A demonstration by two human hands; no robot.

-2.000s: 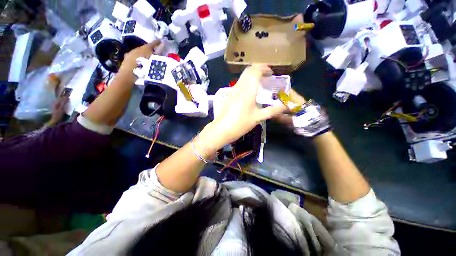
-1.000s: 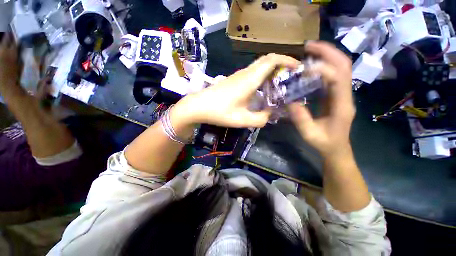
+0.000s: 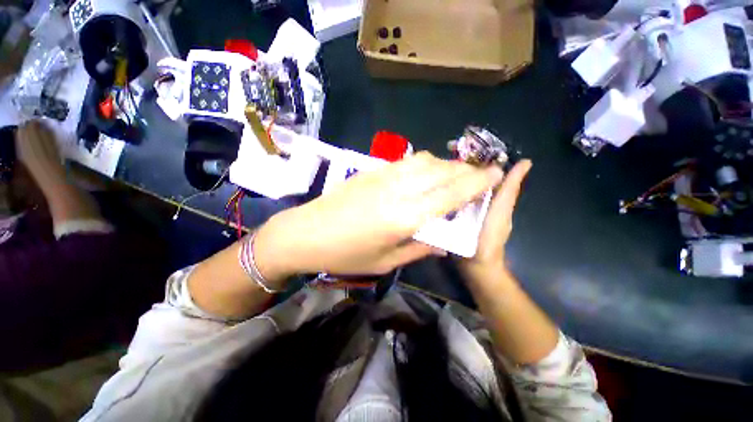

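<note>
My left hand (image 3: 363,216) lies across the centre, palm down, on a white square side housing (image 3: 464,235) and hides most of it. My right hand (image 3: 498,221) cups the housing's right side with its fingers pointing up. A camera module (image 3: 480,147) with silvery parts sticks out above my fingertips; its link to the housing is hidden. A red cap (image 3: 390,147) shows just above my left hand. To the left is a white camera body with a dotted lamp panel (image 3: 210,87), an exposed module (image 3: 272,92) and a yellow-gold ribbon cable (image 3: 262,130).
A cardboard parts box (image 3: 446,69) with several small black plugs (image 3: 390,33) stands at the back. More part-built cameras (image 3: 621,117) lie at the right, with loose wires. Another camera (image 3: 111,49) and another person's arm (image 3: 51,177) are at the left. The dark bench's edge curves across the front.
The module, held between both hands a second ago, now sticks out above them. My hands have closed around the white housing. The other person's arm has moved down.
</note>
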